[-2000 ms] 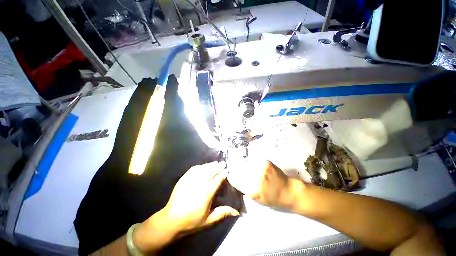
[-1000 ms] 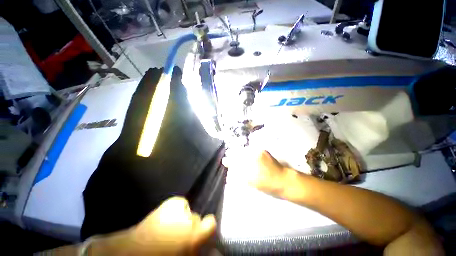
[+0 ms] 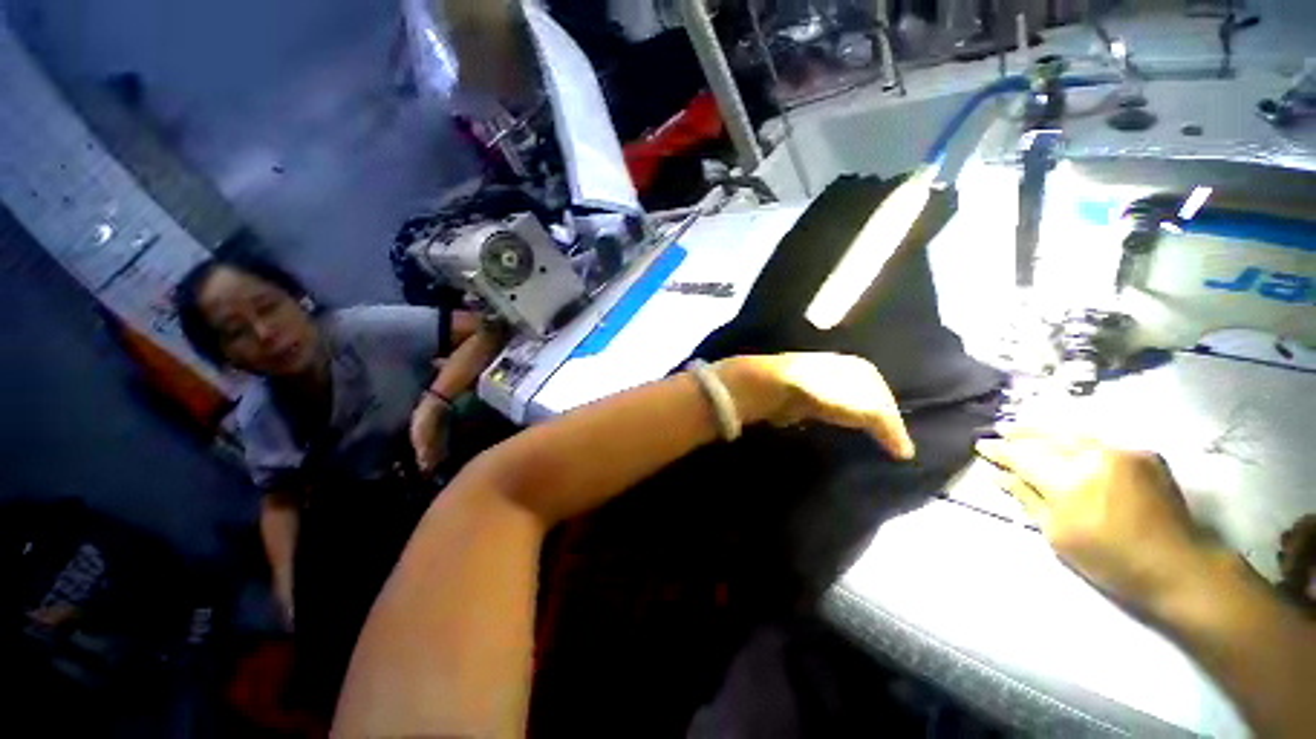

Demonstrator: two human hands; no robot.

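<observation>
The black garment piece [image 3: 852, 491] lies on the white machine table and hangs over its front edge, with one edge at the presser foot and needle [image 3: 1075, 347]. My left hand [image 3: 830, 393] lies over the cloth left of the needle, palm down; its grip is unclear. My right hand [image 3: 1104, 498] is at the cloth's edge just in front of the needle, fingertips close together in bright glare, so its grip is partly washed out. The lit lamp strip [image 3: 873, 248] on its blue tube stands above the cloth.
A person [image 3: 339, 375] sits at the left, facing this way, beside another machine head [image 3: 505, 267]. The table's front edge with measuring tape [image 3: 953, 671] runs at lower right. Part of a brown bundle [image 3: 1299, 554] shows at the right rim.
The view has swung left, bringing the seated person in. My left hand has moved from the table's front up onto the cloth, nearer the lamp. My right hand stays near the needle.
</observation>
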